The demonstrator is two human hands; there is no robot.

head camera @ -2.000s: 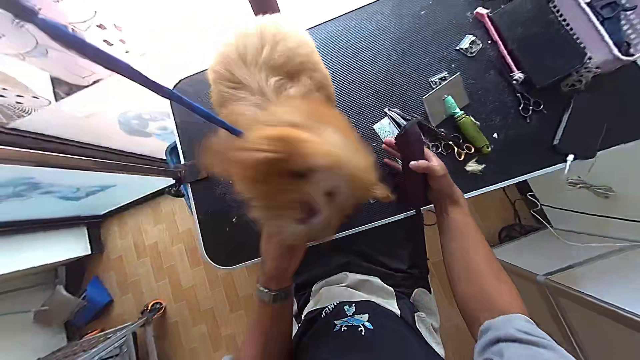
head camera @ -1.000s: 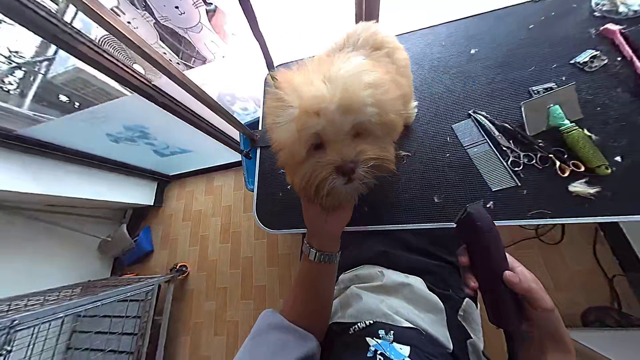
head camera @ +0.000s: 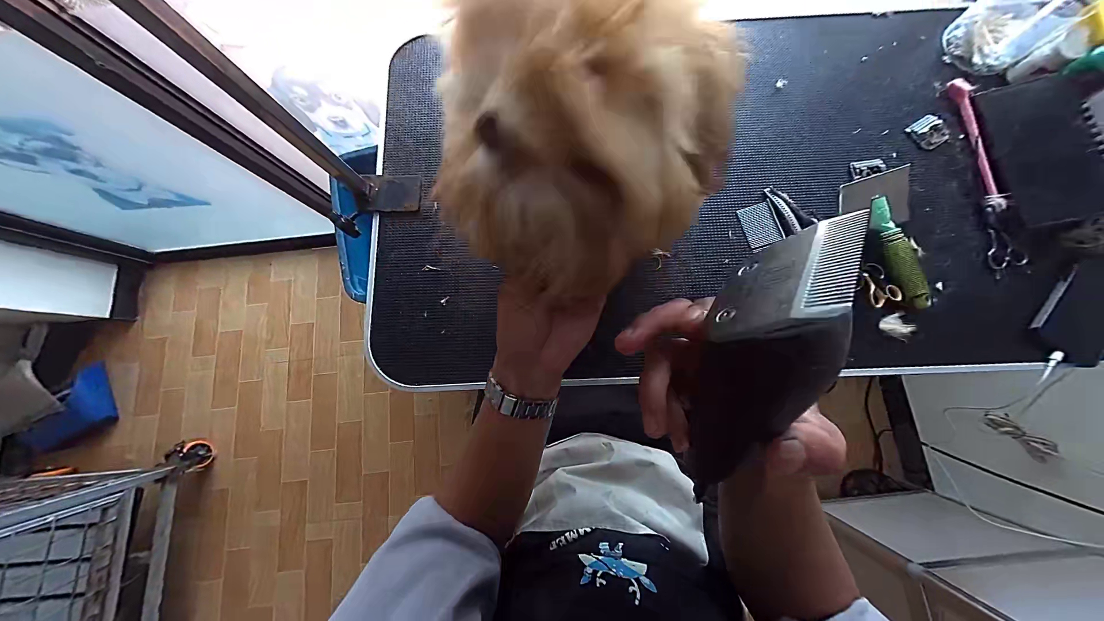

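Note:
A fluffy tan dog [head camera: 586, 129] is on the black ribbed grooming table [head camera: 423, 319], its face blurred and turned down toward me. My left hand [head camera: 548, 332], with a metal watch band at the wrist, is under the dog's chin; the fur hides its fingertips. My right hand [head camera: 733, 388] grips a dark hair clipper [head camera: 763, 371], its toothed metal blade pointing up and to the right, near the table's front edge. Behind the clipper lie a metal comb [head camera: 759, 226], gold-handled scissors [head camera: 880, 286] and a green bottle-shaped item [head camera: 904, 267].
Pink-handled scissors [head camera: 979, 147], a loose clipper blade [head camera: 928, 131] and a plastic bag [head camera: 992, 39] lie on the table's right side. A metal post clamp [head camera: 397, 194] sits at the left edge, beside a blue bin [head camera: 355, 259]. A wire cage [head camera: 69, 543] stands lower left.
My right hand has raised the clipper toward the camera and closer to the dog. The dog's head has moved, and my left hand stays under its chin.

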